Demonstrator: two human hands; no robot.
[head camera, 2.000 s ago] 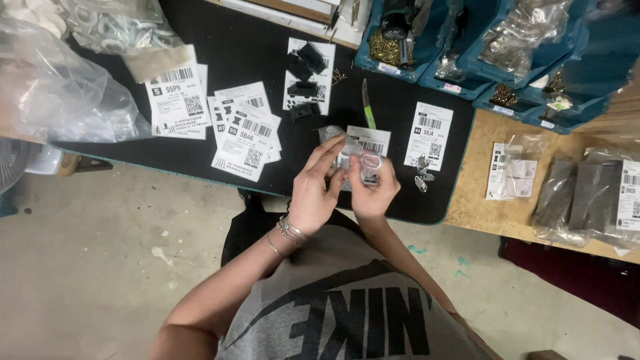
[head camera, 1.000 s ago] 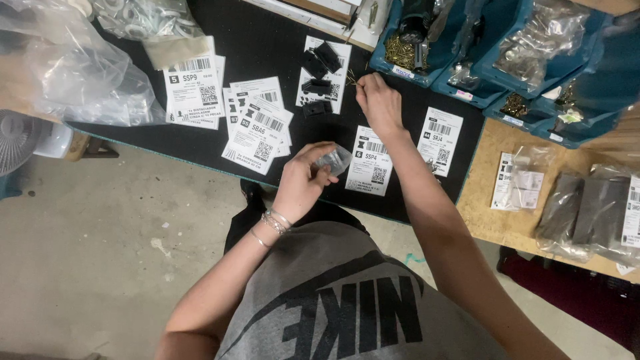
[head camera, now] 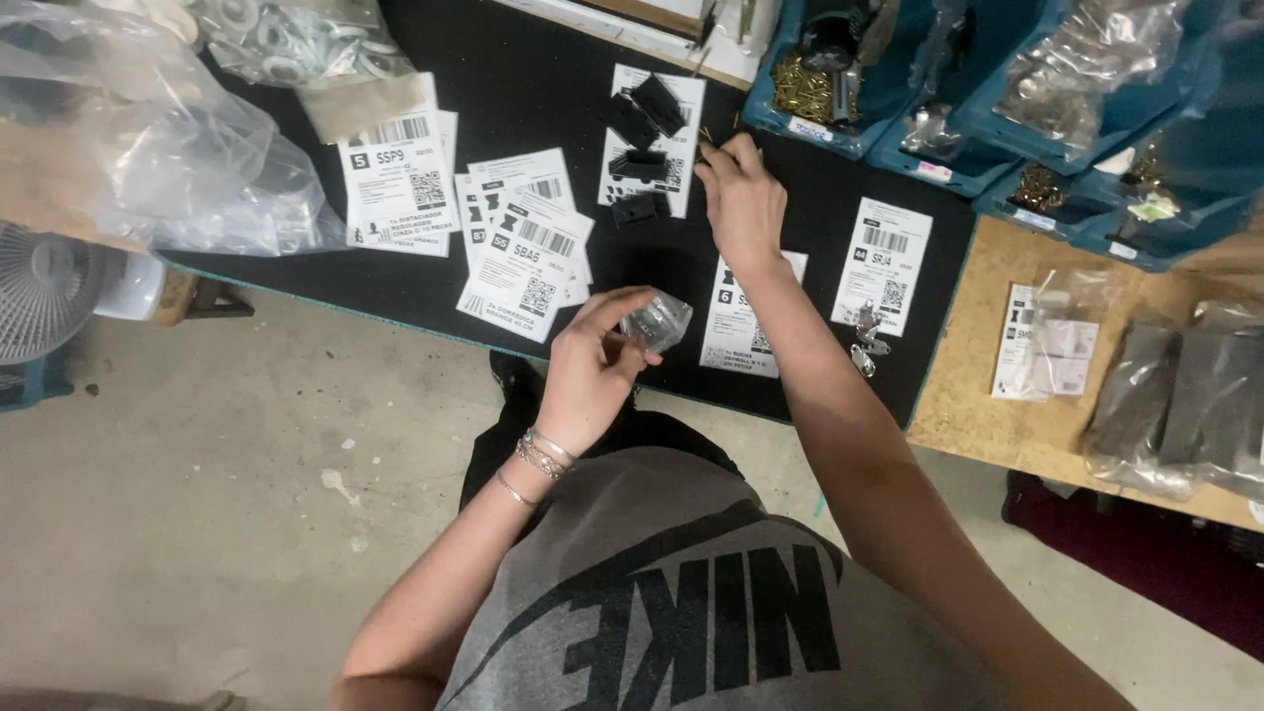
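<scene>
My left hand (head camera: 599,360) holds a small clear plastic bag (head camera: 658,321) near the front edge of the black work mat (head camera: 415,286). Farther forward, my right hand (head camera: 741,188) has its fingertips down on the mat beside a few small brass-coloured screws (head camera: 705,134); whether they grip one is hidden. Just left of those fingers, several black plastic parts (head camera: 640,166) lie on and beside a printed label (head camera: 681,99). Another label (head camera: 726,326) is partly under my right forearm. Small shiny metal pieces (head camera: 867,341) rest at the lower end of a label (head camera: 884,252) to the right.
Blue bins (head camera: 859,148) of screws and bagged hardware stand at the back right. Overlapping labels (head camera: 523,262) and a bag of washers (head camera: 296,44) lie left, beside a large plastic bag (head camera: 168,148). Bagged grey pieces (head camera: 1175,395) sit on the wooden surface at right.
Two seconds ago both hands were together at the clear bag. My right hand has since gone forward to the small screws, while the left keeps the bag. The green-handled tool seen earlier no longer shows.
</scene>
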